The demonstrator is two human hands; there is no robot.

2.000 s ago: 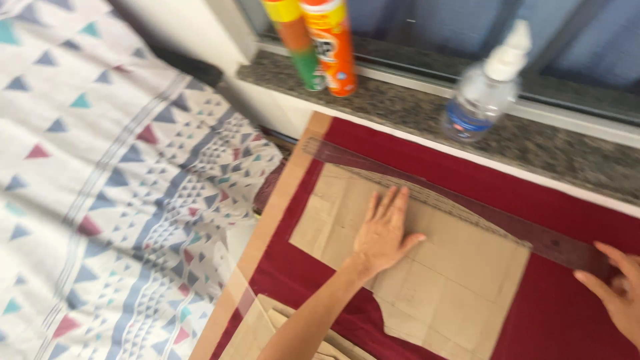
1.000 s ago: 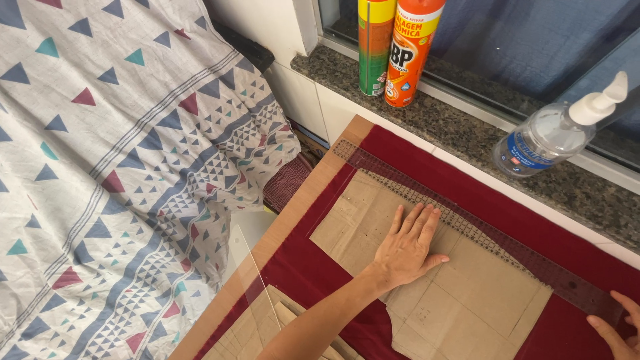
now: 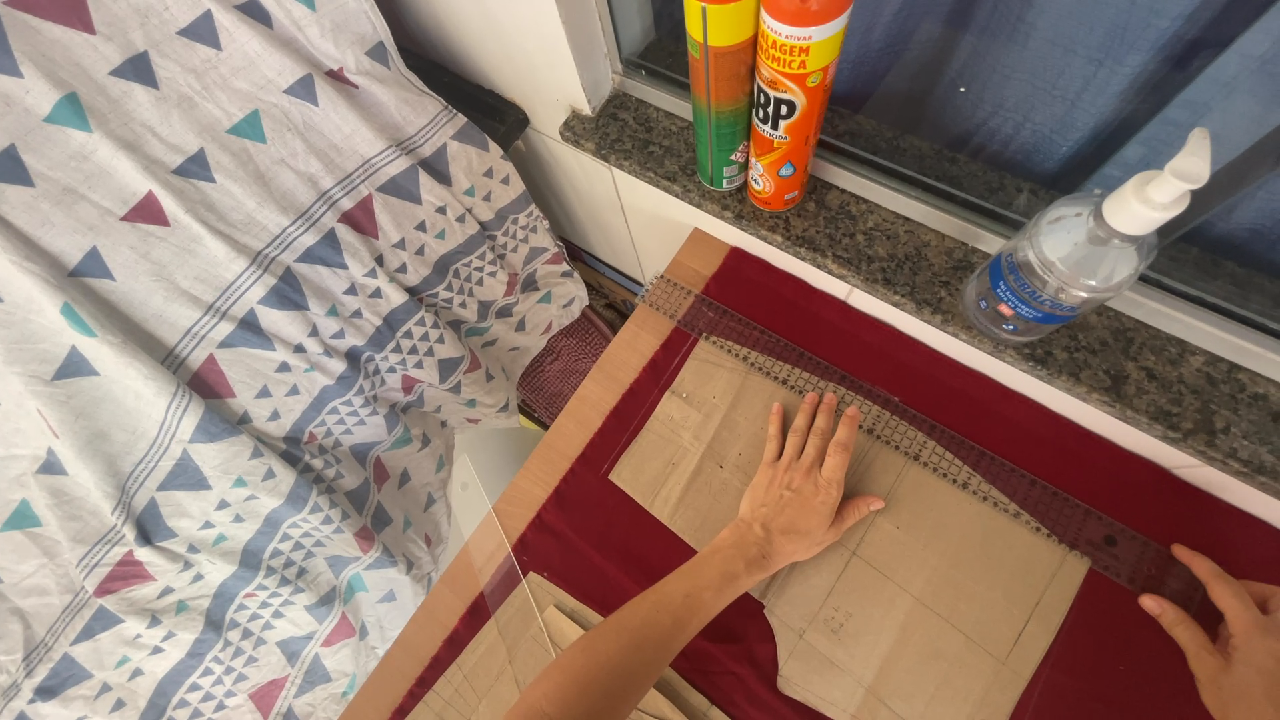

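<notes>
My left hand lies flat on a brown paper sewing pattern, its fingertips at the lower edge of a clear grid ruler. The ruler runs diagonally along the pattern's upper edge and over dark red fabric, its far left end reaching the wooden table edge. At the right, my right hand has its thumb and forefinger at the ruler's right end; part of this hand is out of view. Faint chalk-like lines show on the fabric. More paper pattern pieces lie at the bottom, partly behind my left forearm.
A granite windowsill borders the table, holding two spray cans and a clear pump bottle. A patterned cloth hangs at the left. A clear plastic sheet or ruler overlaps the wooden table edge.
The view has shifted since two seconds ago. My left hand stays flat on the pattern, and my right hand remains by the ruler's right end.
</notes>
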